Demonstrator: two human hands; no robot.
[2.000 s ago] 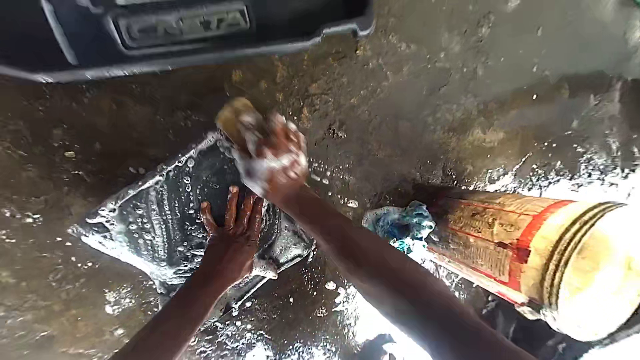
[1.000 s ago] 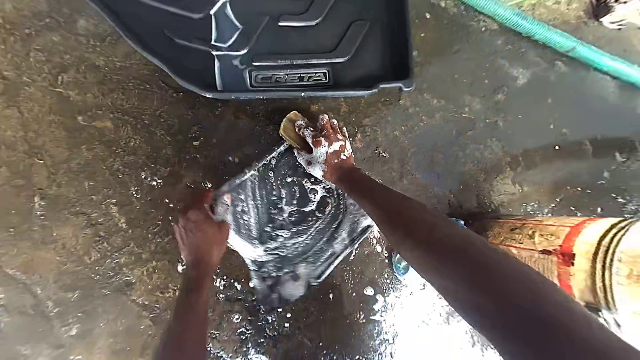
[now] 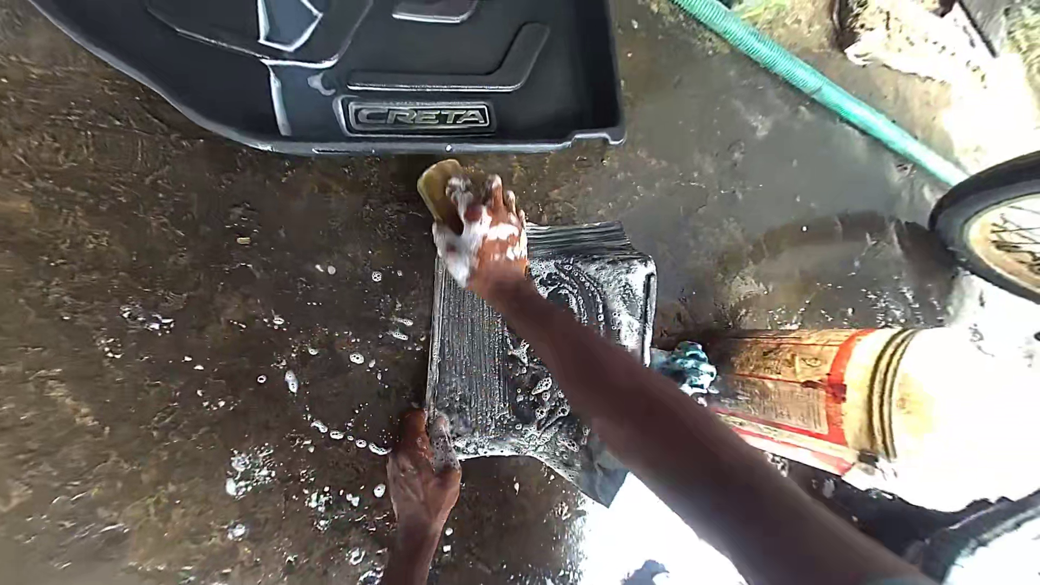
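A black rubber-like mat (image 3: 479, 366), wet and streaked with soap foam, lies on the wet ground. My left hand (image 3: 422, 471) grips its lower left corner, thumb and fingers at the edge. Foam covers much of my right hand (image 3: 486, 236), which holds a yellowish-brown scrubbing block or brush (image 3: 440, 188) over the mat's upper left corner. My right forearm crosses the mat and hides part of it. Above lies a large black moulded car floor mat (image 3: 455, 81) with raised lettering.
To the right, a large yellowish plastic bucket (image 3: 861, 398) lies on its side, a blue-green wet cloth (image 3: 686, 367) near its far end. A green hose (image 3: 821, 85) runs across the upper right. A spoked wheel (image 3: 995, 223) stands at the right edge. Foam spots dot the wet ground.
The foamy mat has turned and now sits more upright in view. My left hand, earlier spread flat on the mat, now holds its corner. The view has shifted.
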